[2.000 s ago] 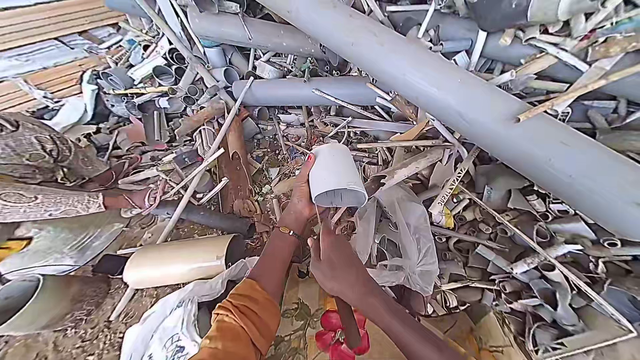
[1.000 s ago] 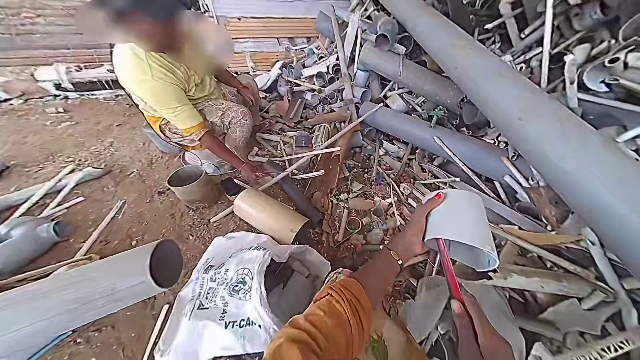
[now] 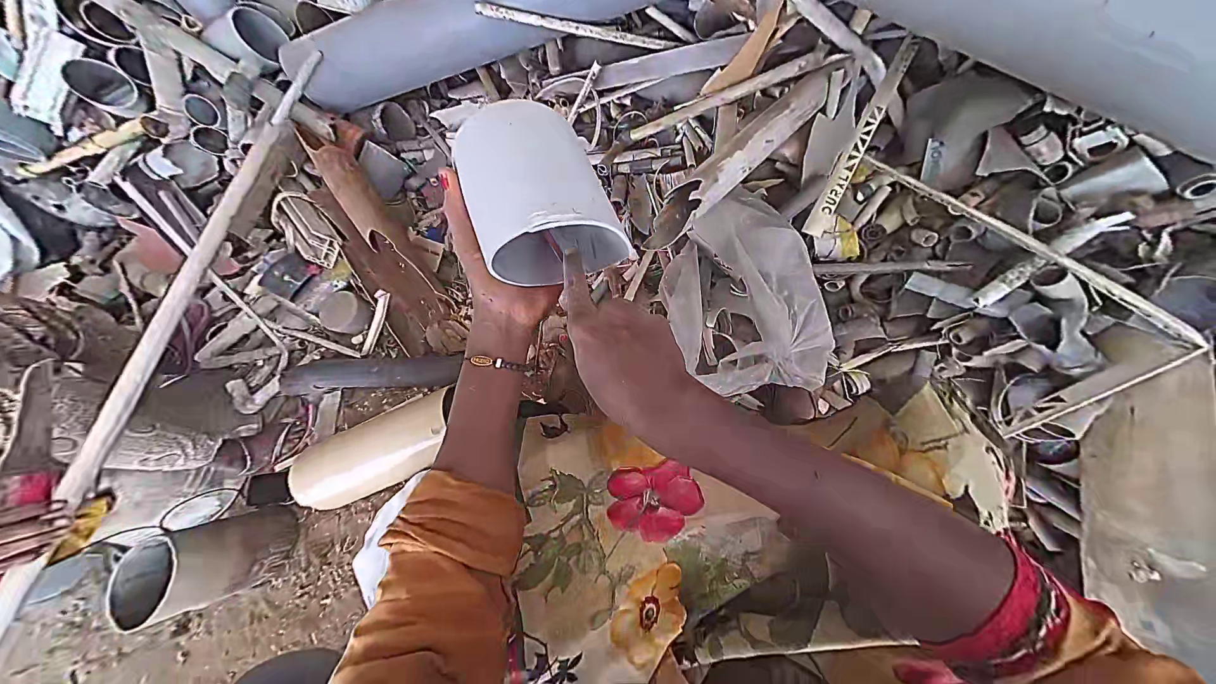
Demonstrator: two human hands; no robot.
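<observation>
A short, wide piece of white plastic pipe (image 3: 527, 176) is near the middle, tilted with its open end toward me. My left hand (image 3: 494, 275) grips it from its left side and from below. My right hand (image 3: 622, 347) is at the near rim, a finger extended to the opening. Something thin and reddish shows just inside the rim; most of it is hidden, and I cannot tell whether it is the red tool seen earlier. A clear plastic bag (image 3: 769, 294) lies right of my right hand.
Scrap pipes and broken plastic surround my hands. A large grey pipe (image 3: 1073, 57) crosses the upper right. A cream pipe (image 3: 375, 451) and a grey pipe section (image 3: 204, 565) lie at lower left. A long pale stick (image 3: 180, 294) slants across the left, near another person's hand (image 3: 33, 518).
The view has swung back to the right and down. One second ago my right hand held a red tool at the white pipe's rim; now its finger is at the opening and the tool is mostly out of sight.
</observation>
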